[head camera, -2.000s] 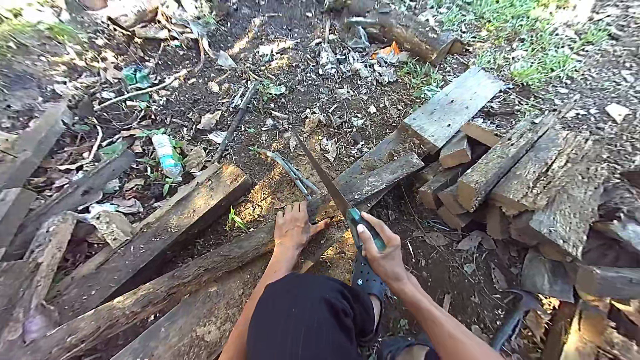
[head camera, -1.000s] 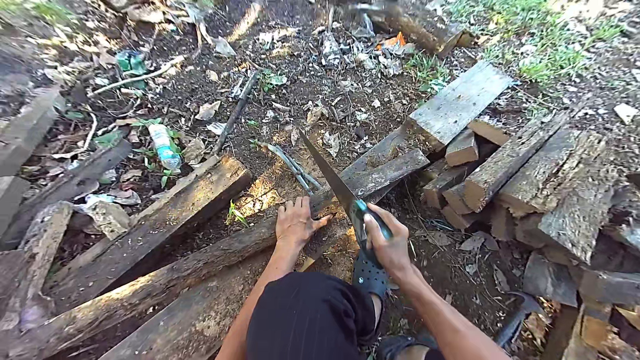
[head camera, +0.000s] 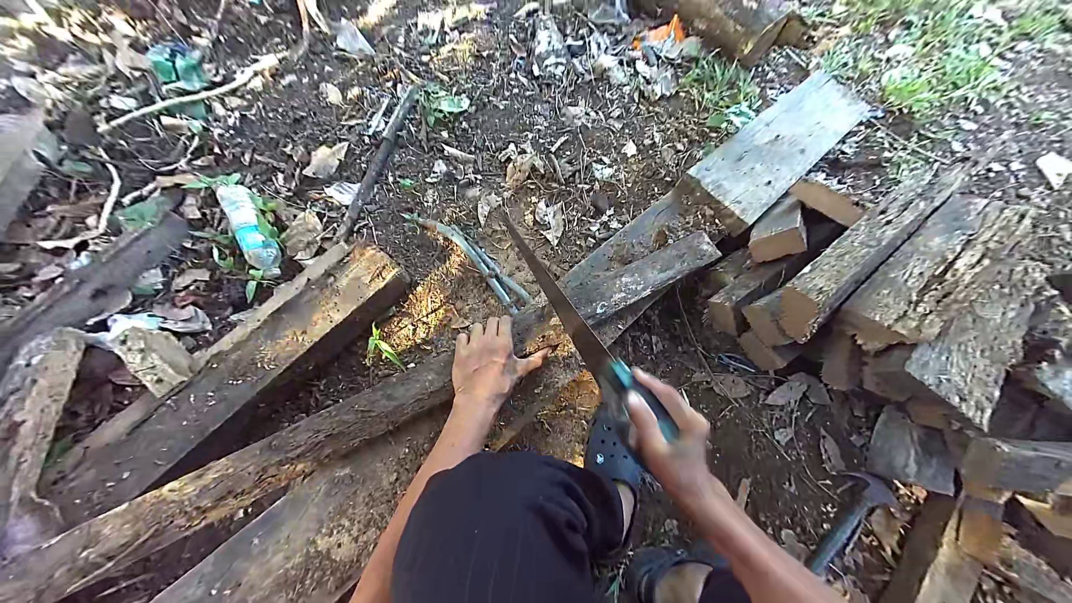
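My right hand (head camera: 674, 435) is closed around the teal-and-black handle of a handsaw (head camera: 565, 310). Its dark, rusty-looking blade points up and left across a long weathered timber (head camera: 360, 410). On that timber, just left of the blade, my left hand (head camera: 487, 364) presses down, thumb out toward the saw. Other old boards lie beneath and beside the timber, one of them a wide plank (head camera: 310, 519). Whether the teeth sit in a cut cannot be told. My knee in dark cloth is between my forearms.
A pile of short sawn wood blocks (head camera: 879, 276) lies at the right, with a hammer (head camera: 846, 519) below it. A thick beam (head camera: 251, 360), a plastic bottle (head camera: 249, 230) and thin sticks (head camera: 486, 264) lie on littered soil. My foot in a dark clog (head camera: 610, 448) is close under the saw.
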